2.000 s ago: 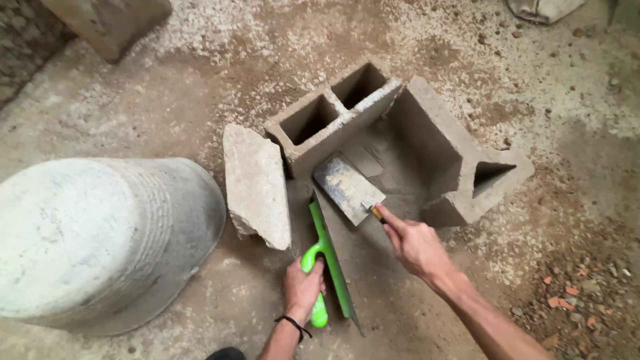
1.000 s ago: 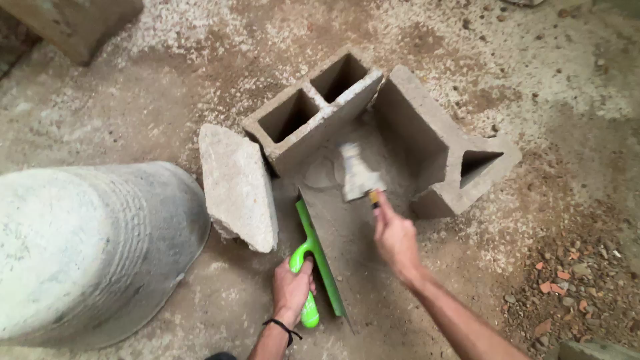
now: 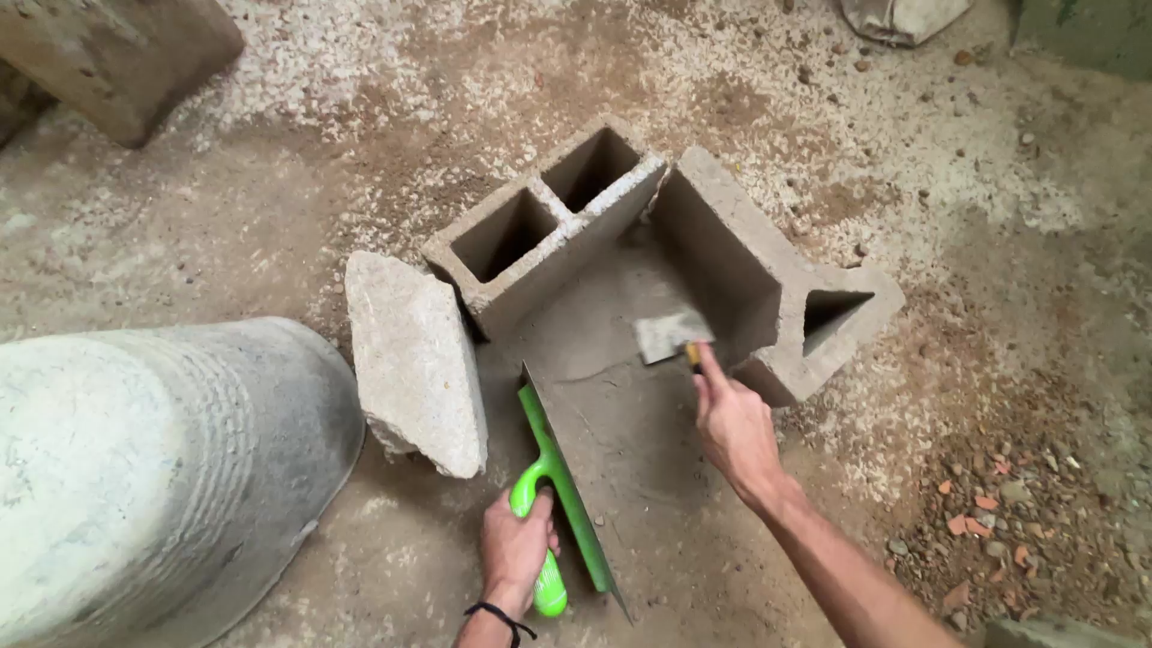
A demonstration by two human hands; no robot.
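My left hand grips the green handle of a plastering trowel, its blade standing on edge on the floor. My right hand holds a second trowel by its short handle; its pale, stained blade is blurred, over grey mortar or cement. That grey material lies between a hollow concrete block with two open cells and a broken concrete block on the right. A rough concrete chunk stands left of the plastering trowel.
A large upturned bucket, coated in dried material, fills the lower left. Brick and stone rubble lies at lower right. Another block is at the upper left, and a pale object at the top right.
My right hand has moved the trowel from beside the two-cell block toward the broken block on the right. The left hand keeps its grip on the plastering trowel.
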